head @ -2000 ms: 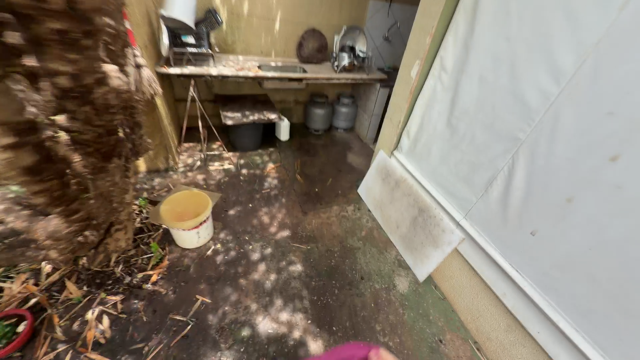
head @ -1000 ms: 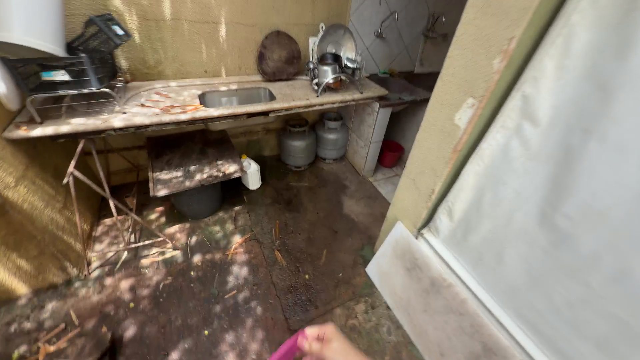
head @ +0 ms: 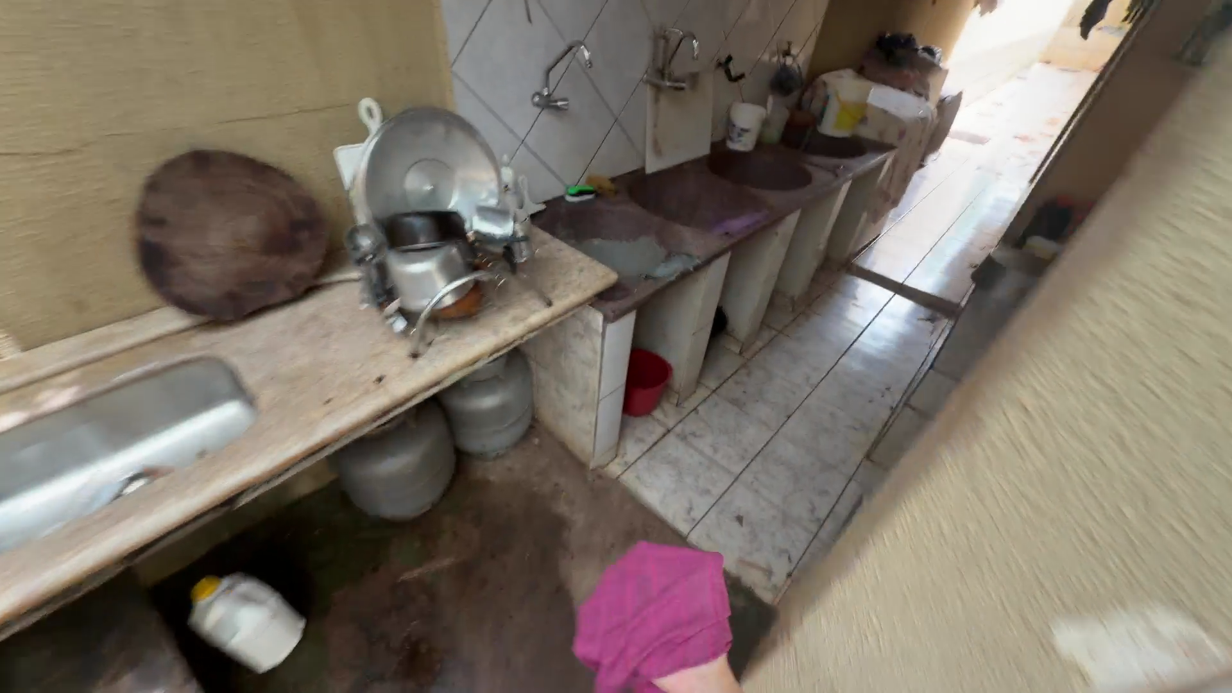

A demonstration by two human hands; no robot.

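Observation:
A bunched magenta cloth (head: 656,611) is at the bottom centre, held by my right hand (head: 701,677); only a bit of the hand or wrist shows, and the cloth hides the fingers. My left hand is out of the picture. Ahead on the left, a stone counter (head: 318,385) holds a steel sink (head: 125,443) and a dish rack with a steel pot (head: 430,277) and a large round metal lid or pan (head: 433,164). A dark round board (head: 229,234) leans on the wall behind the counter.
Two gas cylinders (head: 397,467) stand beneath the counter, with a white jug (head: 248,621) on the floor nearby. A dark basin counter (head: 688,207) runs along the tiled wall, a red bucket (head: 645,381) under it. A rough wall (head: 1020,462) edges the tiled passage on the right.
The view has moved forward and turned right, toward the dish rack and tiled passage. The magenta cloth shows more fully now. The yellowish bucket and tree trunk seen earlier are out of view.

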